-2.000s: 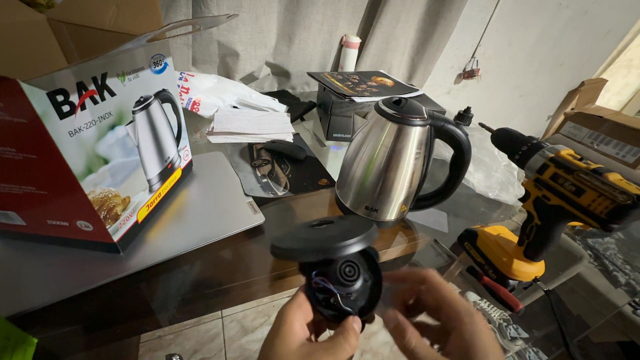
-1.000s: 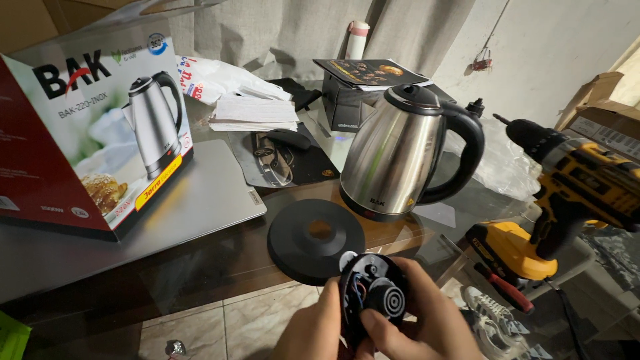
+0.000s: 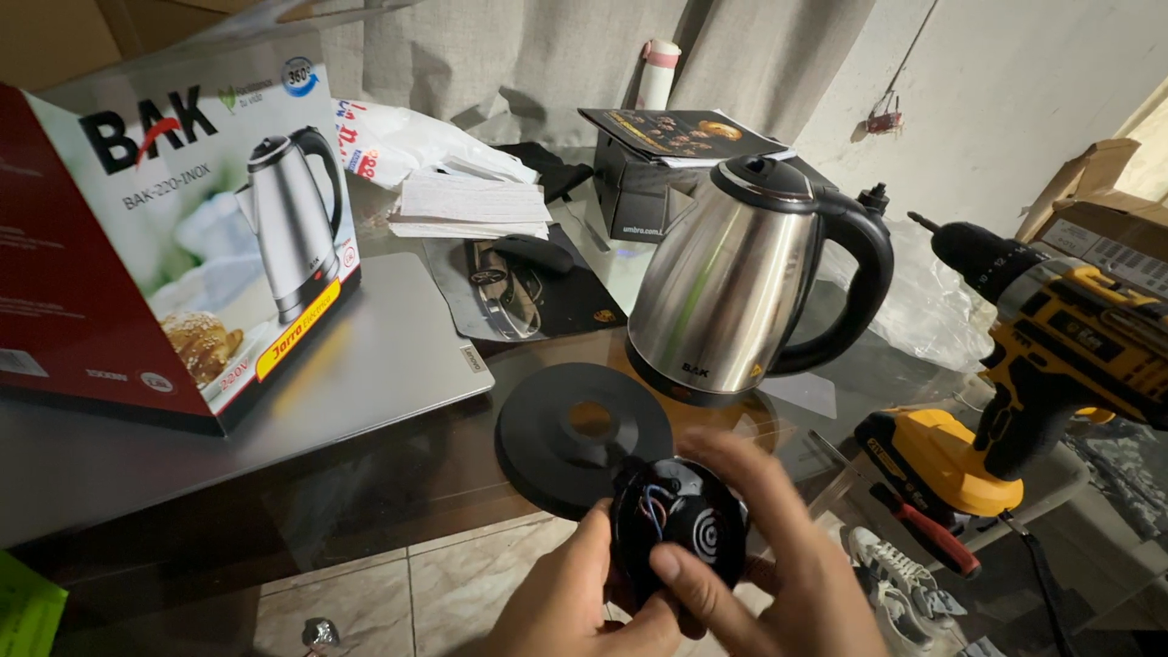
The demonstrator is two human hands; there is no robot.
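Observation:
My left hand (image 3: pixel 570 593) grips the lower left side of a round black connector housing (image 3: pixel 680 529), whose inside shows thin coloured wires and a ringed centre post. My right hand (image 3: pixel 785 557) is at its right side, the thumb on the housing near the post and the blurred forefinger raised over the rim. Just behind the housing, a black round kettle base cover (image 3: pixel 566 438) with a central hole lies on the glass table, partly hidden by the housing. A stainless steel electric kettle (image 3: pixel 730 283) with a black handle stands upright behind it.
A kettle box (image 3: pixel 255 219) stands on a closed grey laptop (image 3: pixel 392 347) at left. A mouse (image 3: pixel 534 254) rests on a mouse pad (image 3: pixel 584 297), near stacked papers (image 3: pixel 470 205). A yellow and black cordless drill (image 3: pixel 1049 347) and a red-handled screwdriver (image 3: pixel 926 529) are at right.
Two seconds ago the round cover was above the housing in my hands; now it lies on the table. My right forefinger has lifted from the housing since one second ago.

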